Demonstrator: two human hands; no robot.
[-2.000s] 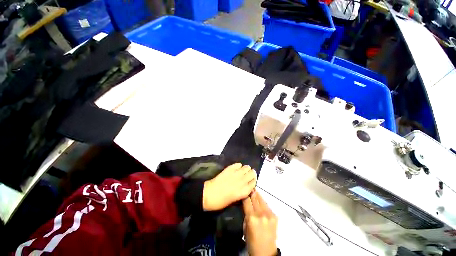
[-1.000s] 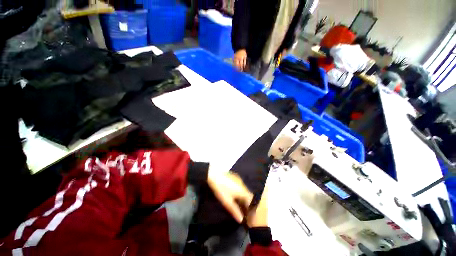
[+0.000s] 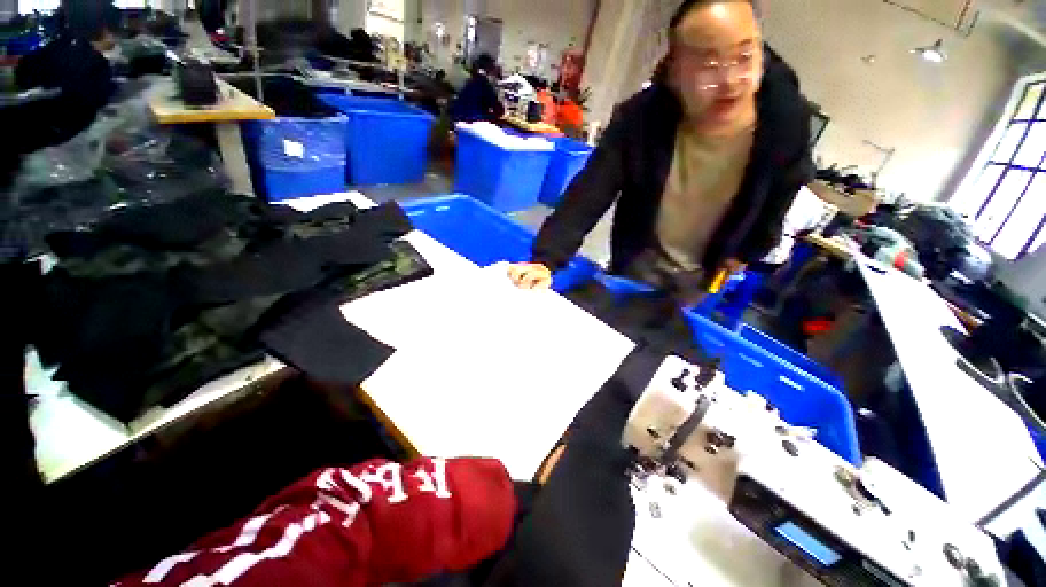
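A black fabric panel (image 3: 585, 487) hangs over the table's front edge, left of the needle area. It runs back past the head of the white sewing machine (image 3: 671, 413). My left arm in its red sleeve reaches in from the lower left to the fabric. Only a thin tan sliver shows beyond the dark cuff, and I cannot tell whether it is my left hand or the table edge. My right hand is out of the picture or hidden. The presser foot area (image 3: 648, 470) is small and blurred.
Black and camouflage cut pieces (image 3: 218, 275) lie piled on the left table. A person in a dark jacket stands behind the white sewing table (image 3: 493, 344), one hand on its back edge. A blue bin (image 3: 791, 378) is behind the machine; more blue bins stand farther back.
The view has tilted up, bringing the person's upper body into view. The person's hand now rests on the table. My hands, clearly seen together on the black fabric before, no longer show clearly.
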